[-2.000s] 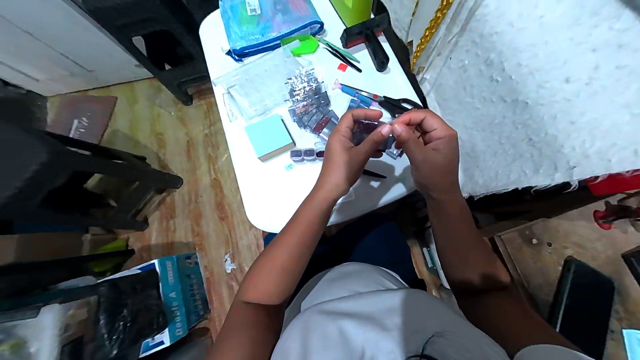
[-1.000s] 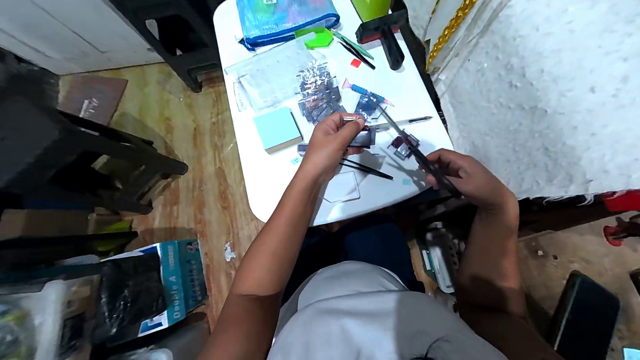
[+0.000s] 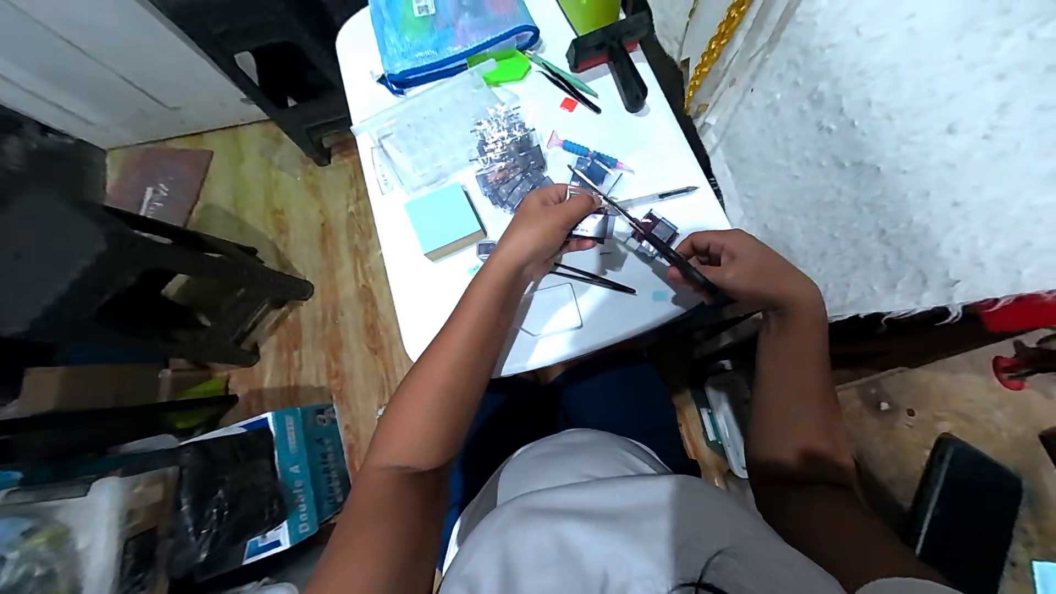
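Observation:
My left hand (image 3: 549, 223) pinches a small piece in clear plastic, partly hidden by its fingers. Dark scissors (image 3: 660, 244) are held in my right hand (image 3: 734, 268), their blades pointing toward my left fingertips; whether they touch the piece I cannot tell. Beneath the scissors lies a small dark plastic-cased piece (image 3: 657, 228). A pile of similar small clear and dark pieces (image 3: 511, 169) sits beyond my left hand. Near that hand are black tweezers (image 3: 596, 280), a clear rounded-square sheet (image 3: 551, 310), a light-blue sticky note pad (image 3: 445, 221), a slim pen-like tool (image 3: 660, 198) and a blue-and-pink pen-like tool (image 3: 587, 153).
On the white table (image 3: 429, 305), a clear tray (image 3: 437, 136), a blue zip pouch (image 3: 454, 41), a green piece (image 3: 505, 68), more tweezers (image 3: 569, 89) and a black-handled roller (image 3: 624, 70) lie farther back. A black stool (image 3: 165, 272) stands left, a white textured surface (image 3: 891, 157) right.
My hands were together over the pieces; my right hand has since moved right and taken hold of the scissors, which lay on the table. The tweezers near my left hand now show more fully.

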